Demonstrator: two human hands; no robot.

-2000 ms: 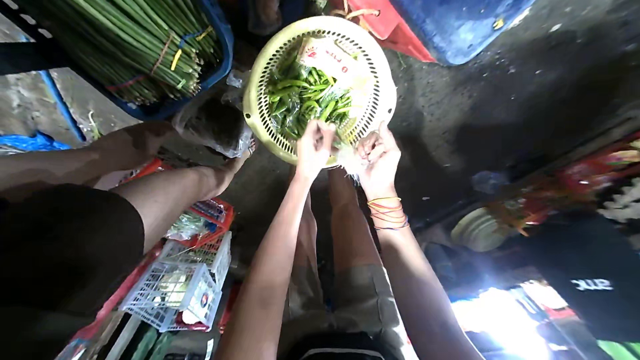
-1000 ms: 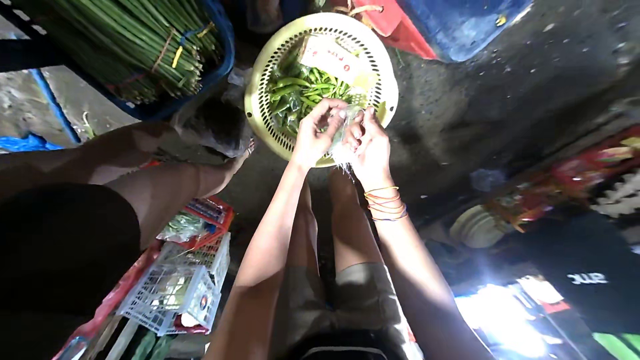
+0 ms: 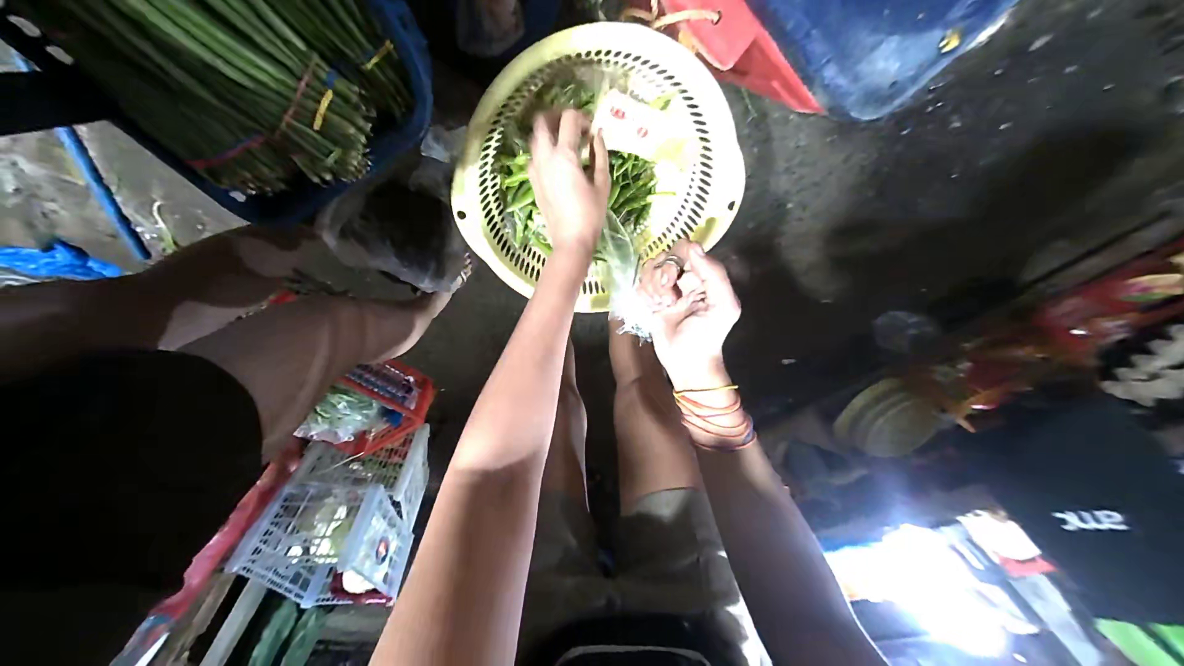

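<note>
A round yellow plastic basket (image 3: 719, 176) with slotted walls holds loose green chili peppers (image 3: 632, 190) and a white packet (image 3: 635, 125) bearing red print. My left hand (image 3: 566, 180) reaches over the peppers with its fingers spread; whether the fingertips touch anything is hidden. At the basket's near rim, my right hand (image 3: 692, 296) grips a clear plastic bag (image 3: 620, 254), whose gathered end hangs beside the palm. Several rubber bands (image 3: 715, 416) circle my right wrist.
A blue tub (image 3: 421, 102) of bundled long green stalks (image 3: 222, 83) stands at upper left. Another person's leg (image 3: 314, 356) is left of the basket, above a white plastic crate (image 3: 314, 532). A blue container (image 3: 869, 46) and a red one (image 3: 749, 55) stand at upper right.
Both hands were together at the basket's near edge a second ago. My left hand has moved away from the bag and over the peppers, while my right hand keeps the bag.
</note>
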